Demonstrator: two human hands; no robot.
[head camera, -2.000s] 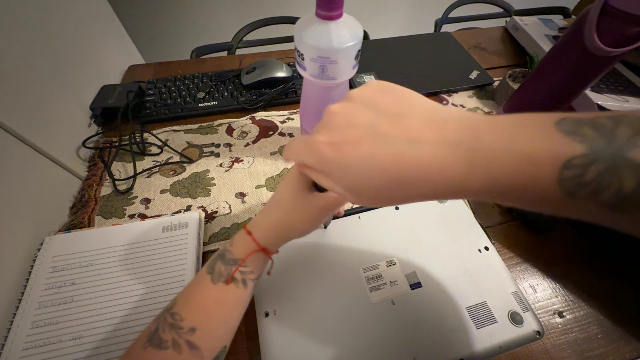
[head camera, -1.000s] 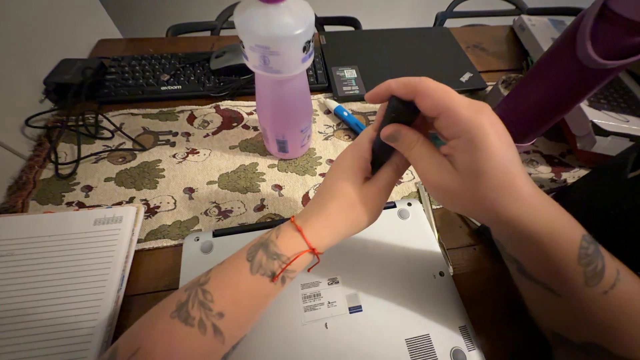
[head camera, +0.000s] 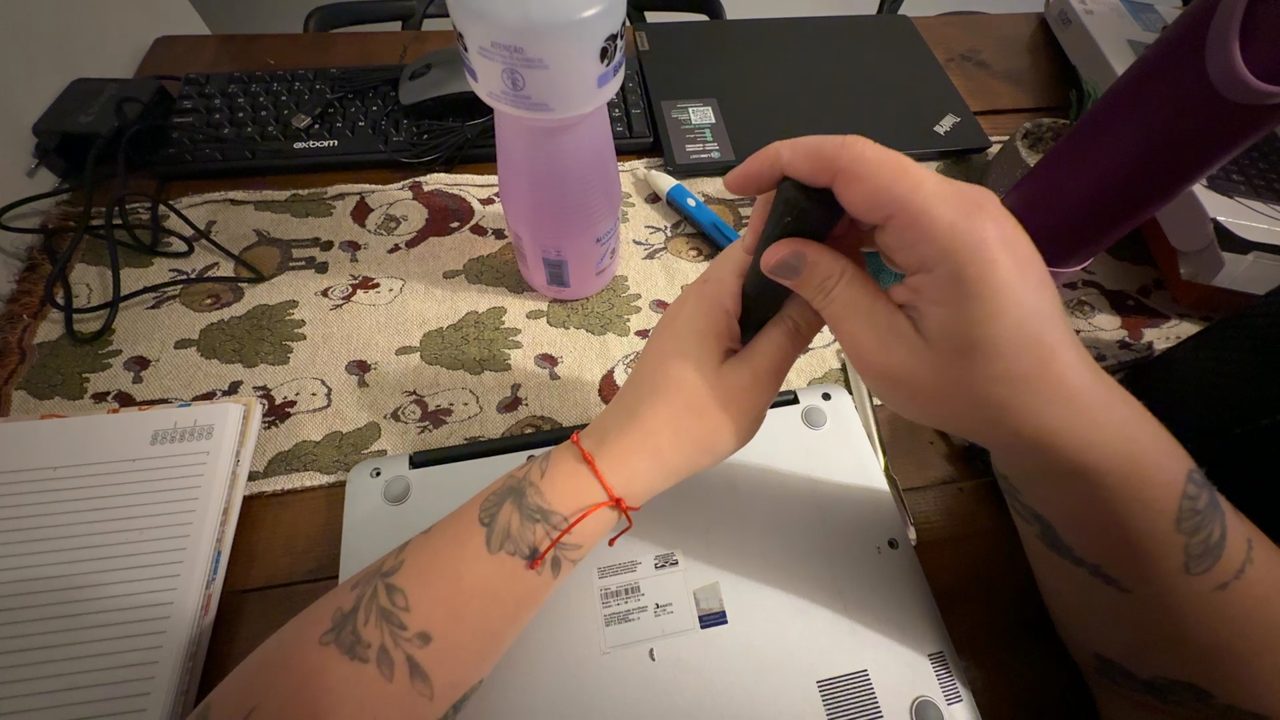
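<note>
My left hand (head camera: 720, 350), with a red string bracelet at the wrist, is closed around the lower part of a small black object (head camera: 785, 250). My right hand (head camera: 930, 280) grips its upper end between thumb and fingers. What the object is cannot be told, as the fingers cover much of it. Both hands are above the far edge of a silver laptop (head camera: 780, 600), which lies bottom side up with its vents, screws, rubber feet and labels showing. A blue and white pen-like item (head camera: 690, 208) lies on the cloth just beyond my left hand.
A bottle of pink liquid (head camera: 560, 200) stands on the patterned table runner (head camera: 330, 340). Behind are a black keyboard (head camera: 270, 120), a mouse (head camera: 440, 85), a closed black laptop (head camera: 800, 80) and a cabled adapter (head camera: 100, 110). A lined notebook (head camera: 100, 540) lies left, a purple bottle (head camera: 1140, 130) right.
Two seconds ago my right hand was crossed over my left, hiding what they held. Now the hands are side by side and the black object shows. The view has shifted.
</note>
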